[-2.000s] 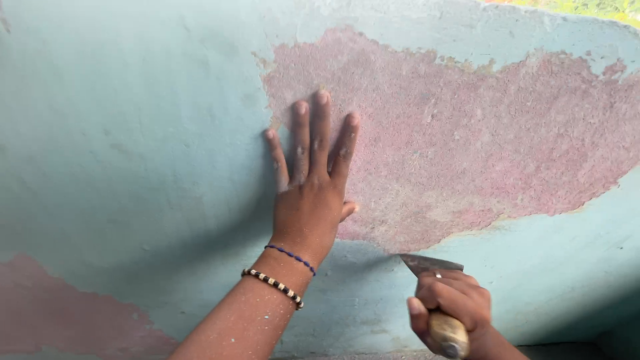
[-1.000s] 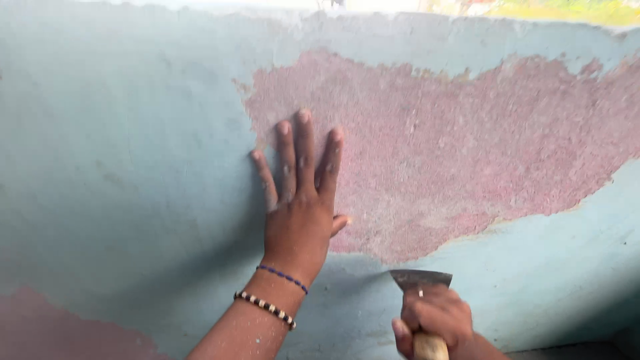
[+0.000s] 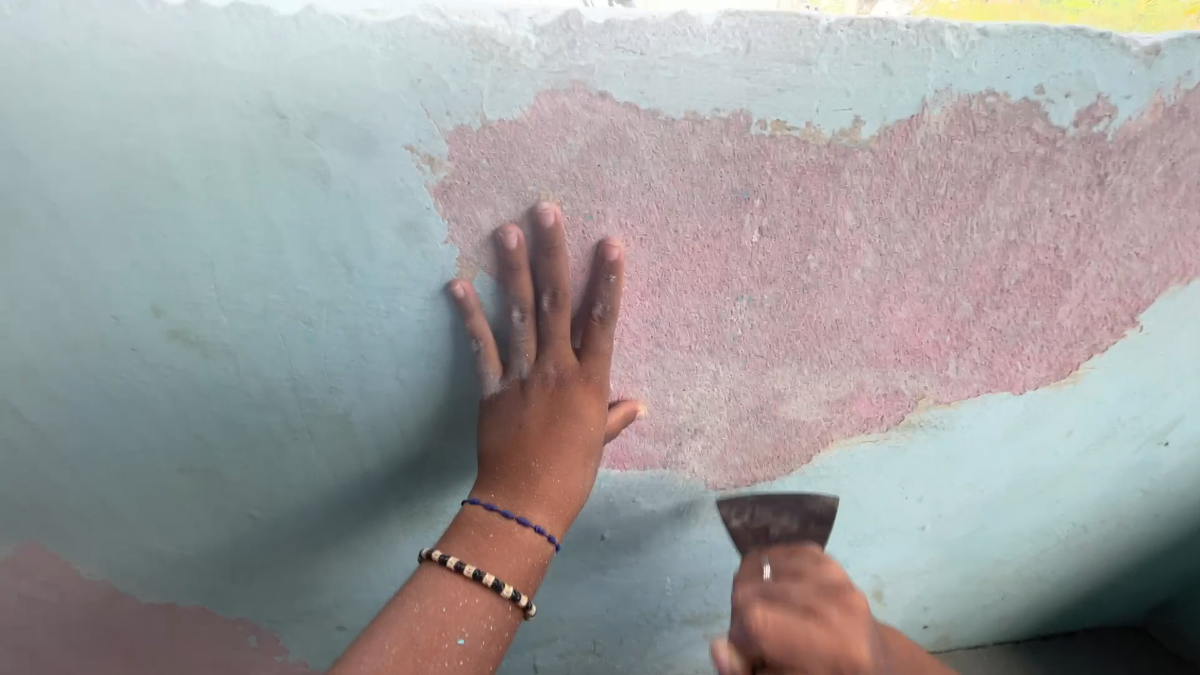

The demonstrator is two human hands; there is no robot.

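Note:
My left hand (image 3: 544,403) lies flat with spread fingers on the wall, over the left edge of a large bare pink patch (image 3: 797,281). White dust specks dot the hand and forearm, and two beaded bracelets circle the wrist. At the lower right my right hand (image 3: 797,609), with a ring on one finger, is closed around a paint scraper. The scraper's dark metal blade (image 3: 778,520) points up, its wide edge just below the patch's lower border. The handle is mostly hidden by the hand and the frame's bottom edge.
Light blue paint (image 3: 234,281) surrounds the pink patch. A second pink patch (image 3: 122,619) shows at the lower left. The wall's rough top edge (image 3: 703,19) runs across the view, with a bright yellow-green area beyond at the right. A dark ledge (image 3: 1059,652) lies at the lower right.
The scraper blade has turned from slanting left to pointing upward, its wide edge facing the patch. My left hand stays flat on the wall. The view has tilted up somewhat.

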